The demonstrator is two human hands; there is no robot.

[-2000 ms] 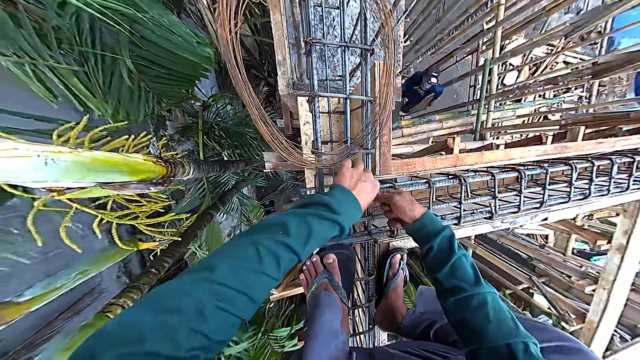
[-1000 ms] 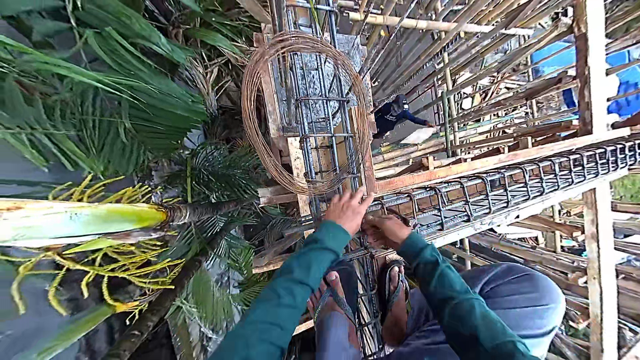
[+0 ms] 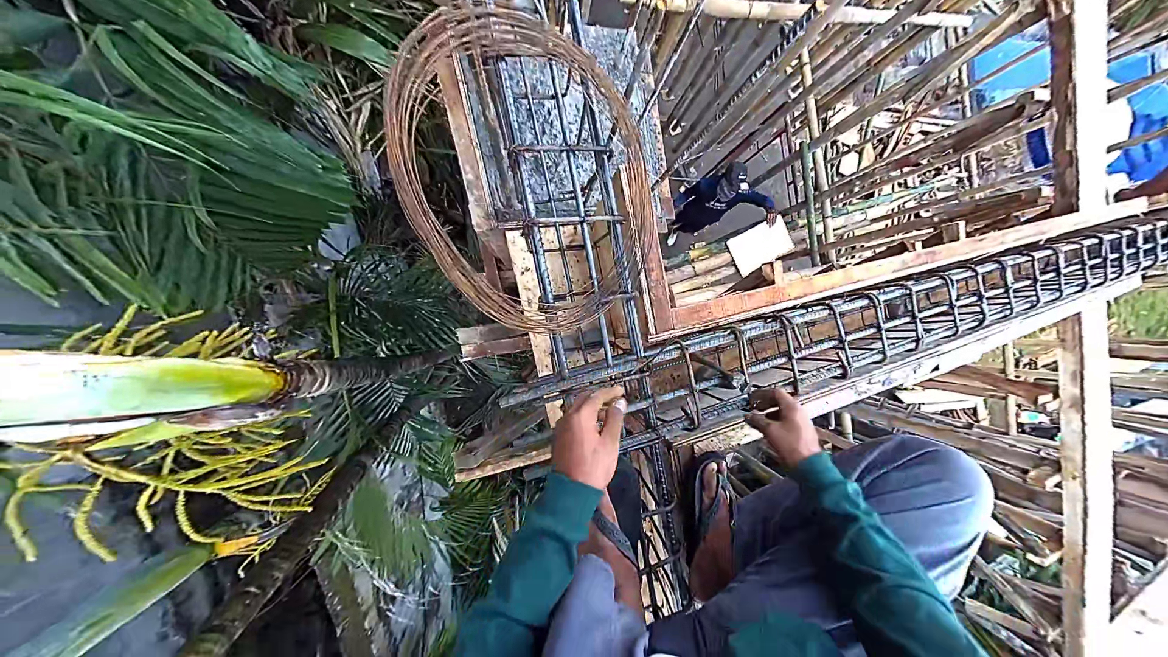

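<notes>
My left hand (image 3: 589, 438) is at the rebar joint, fingers bent and thumb near the index finger; whether a thin wire is between them cannot be told. To its right, my right hand (image 3: 785, 427) is beside the stirrups of a long rebar beam cage (image 3: 844, 333), its fingertips close together around something too small to make out. A short dark bar (image 3: 716, 372) lies among the stirrups between my hands. Beyond my left hand, a coil of rusty tie wire (image 3: 415, 196) rests over another rebar cage (image 3: 561, 151) in wooden formwork.
My feet in flip-flops (image 3: 710, 488) stand on either side of a rebar cage. A person (image 3: 716, 201) holding a pale board is far below, among bamboo poles (image 3: 810, 137). Palm fronds (image 3: 210, 155) and a palm trunk (image 3: 137, 388) fill the left. A wooden post (image 3: 1084, 438) rises at right.
My hands were close together at the rebar joint; now they are apart, the right one having moved right along the beam cage. The person below now shows more of a pale board.
</notes>
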